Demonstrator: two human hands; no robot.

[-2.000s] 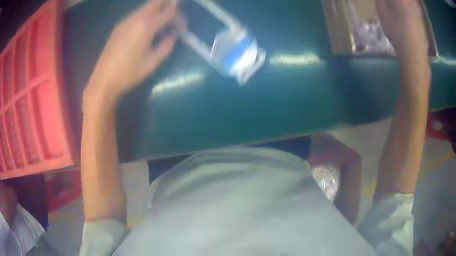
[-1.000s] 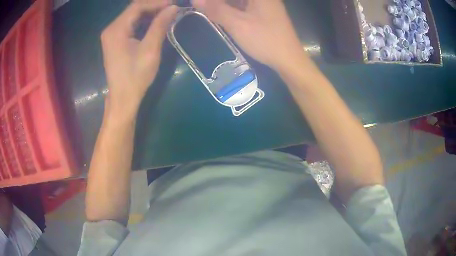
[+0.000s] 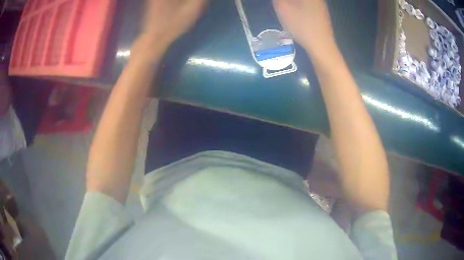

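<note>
A silver-white looped frame (image 3: 245,23) is at the top centre, above the green bench top. Its round plate (image 3: 275,57) has a blue strip (image 3: 274,53) across it and a small tab loop at the near end. The frame's far end is cut off by the top edge. My right hand (image 3: 304,19) is at the frame's right side, cut off at the top; its fingertips are hidden. My left hand (image 3: 175,15) is to the left, apart from the visible part of the frame, blurred and cut off at the top.
A cardboard box (image 3: 396,38) with a loose heap of small white fittings (image 3: 441,58) stands at the right. A red-orange crate (image 3: 87,43) is at the upper left. The bench edge curves across below the hands. Part of a person in white clothing (image 3: 11,129) shows at the far left.
The view has shifted, so the crate and bench sit higher. Both hands were together at the frame's far end; now my left hand is away to the left and my right hand is beside the frame.
</note>
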